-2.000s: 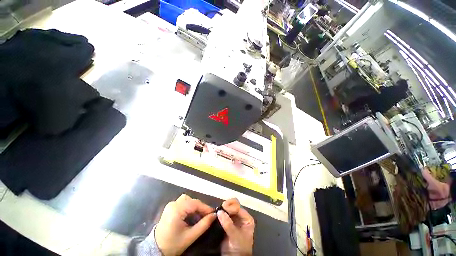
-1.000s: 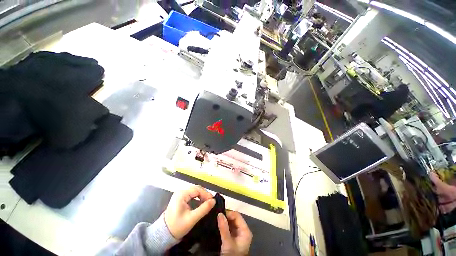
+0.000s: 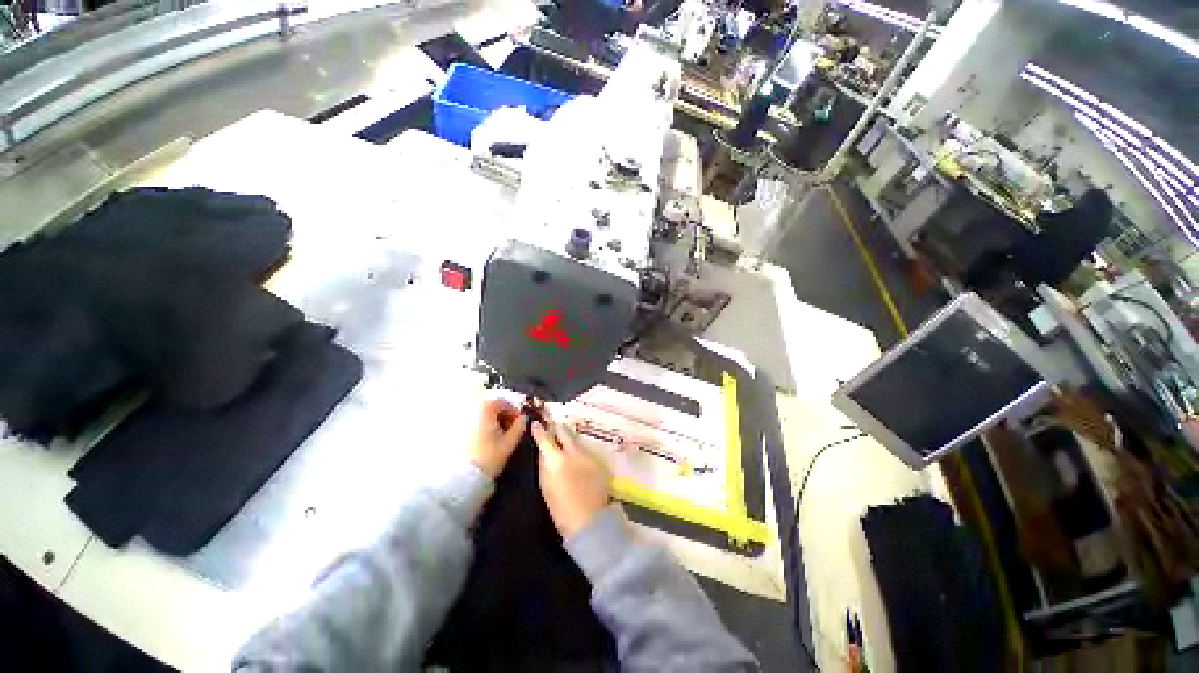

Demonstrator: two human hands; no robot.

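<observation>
A black fabric piece [image 3: 519,565] hangs from both hands towards my body, between my forearms. My left hand [image 3: 496,439] and my right hand [image 3: 568,476] pinch its far end close together, just below the grey cover of the sewing machine head [image 3: 552,322]. The needle area is largely hidden by the cover and fingers. The pale sewing template [image 3: 658,460] with yellow taped edges lies beside and beyond my right hand.
A heap of black cut panels [image 3: 132,309] lies on the left, with flatter black pieces [image 3: 217,454] beside it. On the right are a control panel screen [image 3: 944,379], a black pile [image 3: 931,579] and thread snips [image 3: 855,647]. A blue bin [image 3: 493,103] stands behind the machine.
Both hands have moved forward from the table's near side to the machine head, carrying the black fabric. The grey sleeves now show on both arms.
</observation>
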